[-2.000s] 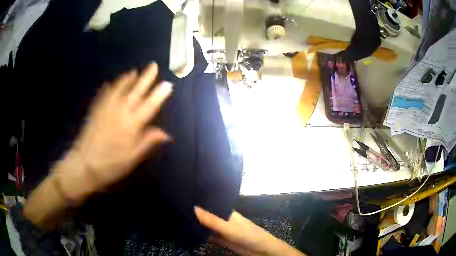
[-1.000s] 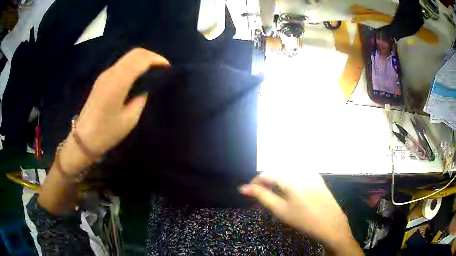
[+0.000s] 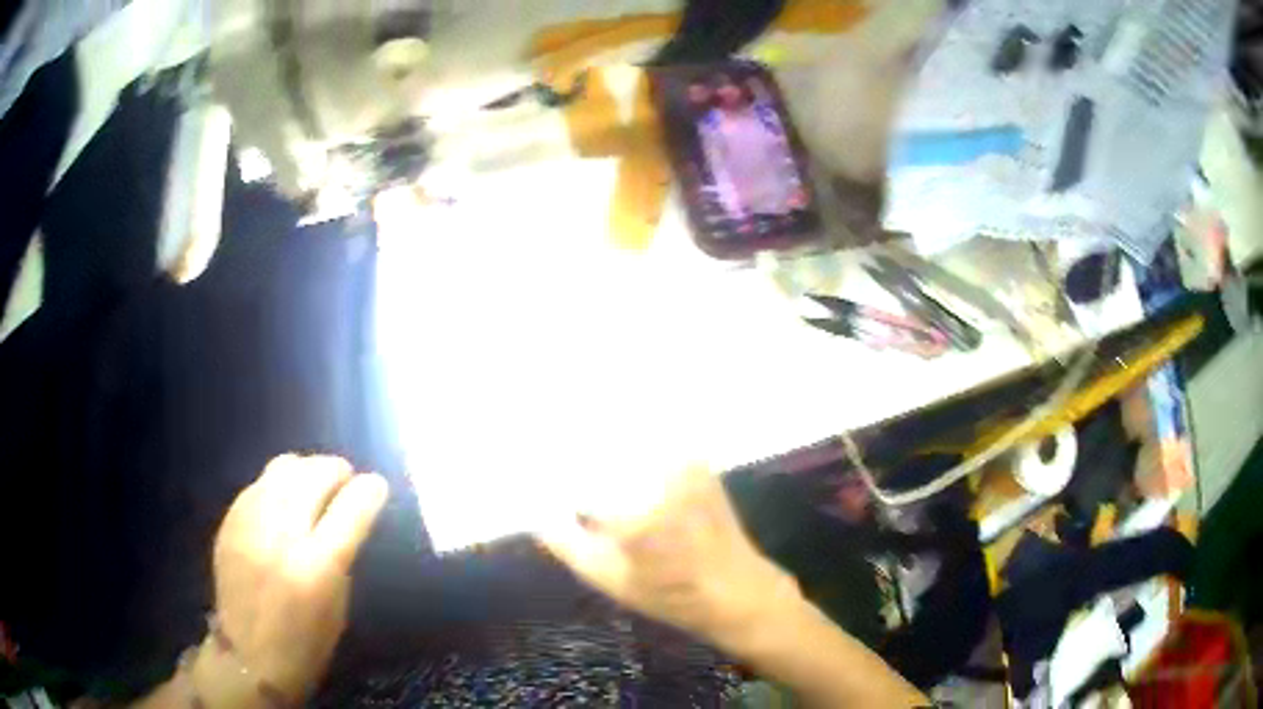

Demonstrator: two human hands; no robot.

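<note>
The dark garment piece (image 3: pixel 166 402) covers the left of the white table, its right edge in strong glare. My left hand (image 3: pixel 288 561) is at its lower part, fingers curled closed on the cloth, thumb side toward the right. My right hand (image 3: pixel 679 568) is at the table's front edge, right of the cloth, palm down and partly washed out by glare. Its fingers are bent, and whether they hold anything is unclear. The needle area of the sewing machine (image 3: pixel 363 169) is blurred, above the cloth's right edge.
A phone with a lit screen (image 3: pixel 748 159) lies right of the machine, beside tan-orange strips (image 3: pixel 637 159). Snips (image 3: pixel 887 326) and thin metal tools lie below it. A printed paper sheet (image 3: pixel 970 146) is at upper right. A pale cable (image 3: pixel 921 492) loops over the front edge near a white roll (image 3: pixel 1046 460).
The view has swung right, so the machine and cloth sit further left. The left hand, earlier lifting a fold of cloth, is now lower and nearer the right hand. The right hand has left the cloth's corner.
</note>
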